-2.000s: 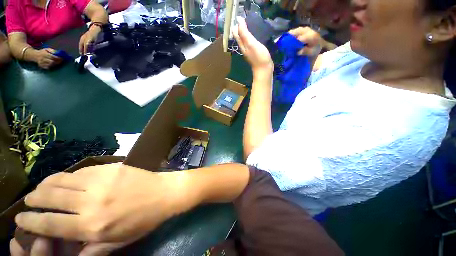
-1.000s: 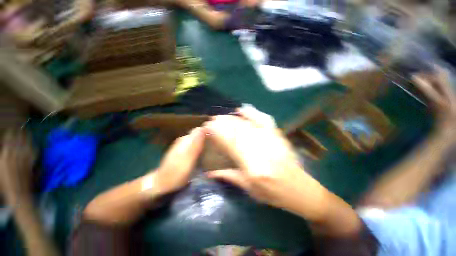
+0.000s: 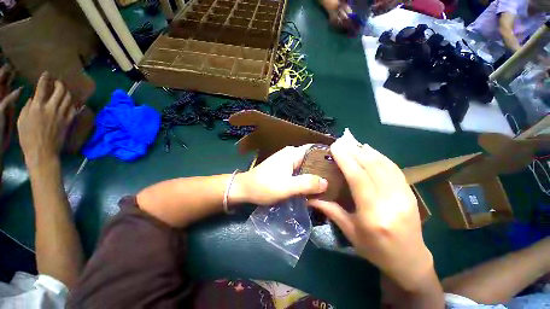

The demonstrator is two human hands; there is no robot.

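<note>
A small brownish device (image 3: pixel 325 175) with a ribbed-looking face and dark edge is held between my two hands at the middle. My left hand (image 3: pixel 274 178) grips its left side, thumb on the face. My right hand (image 3: pixel 377 199) holds its right side, with a bit of white cloth (image 3: pixel 346 143) at the fingertips. A clear plastic bag (image 3: pixel 283 228) hangs below my left hand. An open mailer box (image 3: pixel 271 134) stands behind my hands, its inside mostly hidden.
Black cables (image 3: pixel 295 108) lie behind the box, beside a partitioned carton (image 3: pixel 208 75) and yellow-black ties (image 3: pixel 292 75). A blue cloth (image 3: pixel 123 128) lies left near a neighbour's hands. At right are an open box (image 3: pixel 476 203) and black parts (image 3: pixel 437 69) on white sheets.
The view has swung left and steadied since the oldest frame. My hands have parted slightly, showing the device's brown face and the bag hanging below it.
</note>
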